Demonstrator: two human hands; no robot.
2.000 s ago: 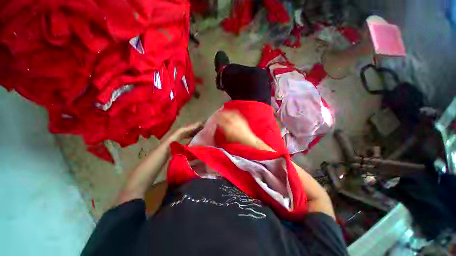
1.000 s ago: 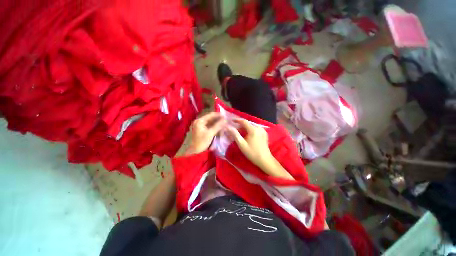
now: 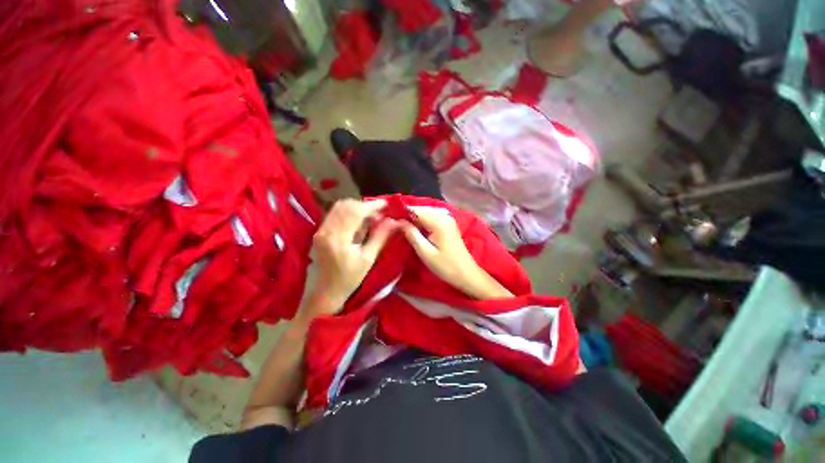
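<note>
A red garment piece (image 3: 452, 321) with pale lining lies over my lap against the black shirt. My left hand (image 3: 342, 249) pinches its far edge between thumb and fingers. My right hand (image 3: 443, 249) pinches the same edge just to the right, its forearm passing under red cloth. The fingertips of both hands nearly meet at a small raised red fold. The white lining (image 3: 520, 327) shows in an opening at the near right and another at the near left.
A large red garment pile (image 3: 136, 172) stands on a pale surface at left. A pale pink and red pile (image 3: 520, 163) lies on the floor ahead. Metal machine parts (image 3: 669, 240) and a pale table edge (image 3: 724, 362) are at right. Red scraps lie beyond.
The view has turned right. From apart, my hands came together on the far edge; red cloth now covers the pale lining that showed between the fingers.
</note>
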